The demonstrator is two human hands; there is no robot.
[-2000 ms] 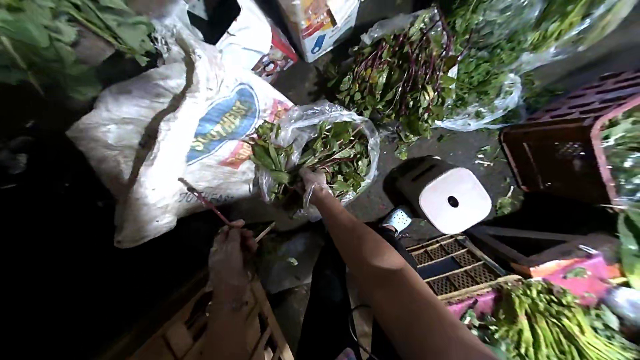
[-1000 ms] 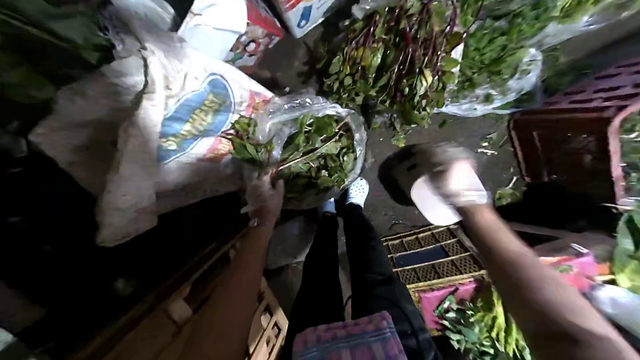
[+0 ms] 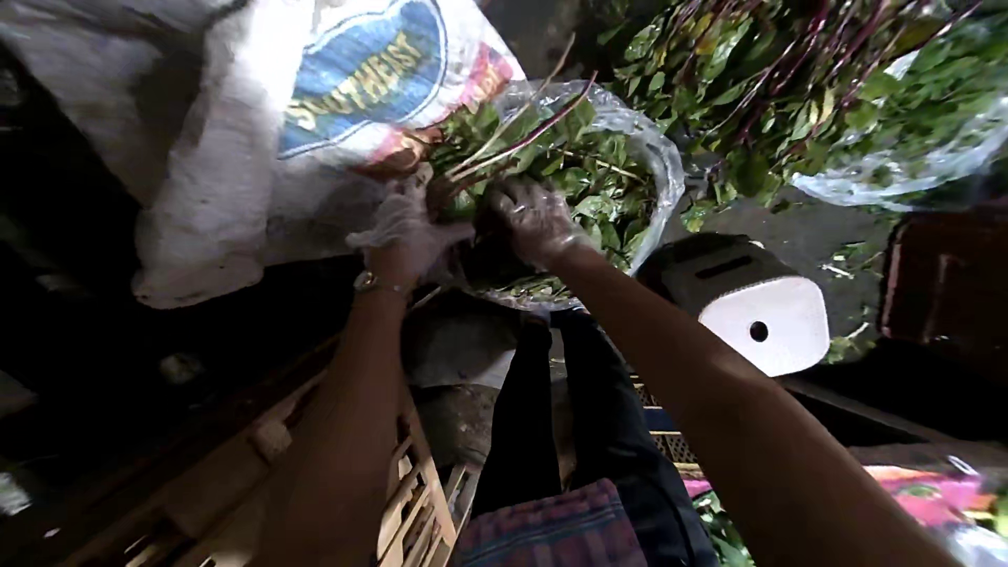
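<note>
Both my hands wear thin clear plastic gloves and work over a clear plastic bag [image 3: 668, 177] filled with leafy greens [image 3: 602, 201]. My left hand [image 3: 405, 224] is at the bag's left edge, around the lower ends of several reddish stems [image 3: 520, 142] that slant up to the right. Close beside it, my right hand [image 3: 531, 220] lies on the leaves with its fingers curled; whether it grips any of them is hidden. A dark gap separates the two palms. A printed white woven sack [image 3: 228, 157] stands against the bag's left side.
Right of the bag is a dark stool or box with a white top [image 3: 768, 327]. More leafy bunches with purple stems [image 3: 787, 71] lie at upper right, near a dark red crate [image 3: 945, 283]. A slatted wooden crate [image 3: 417, 488] stands beside my legs.
My right hand has come from the white-topped object at the right to the leaves in the bag, beside my left hand. The stems at my left hand now slant up over the bag.
</note>
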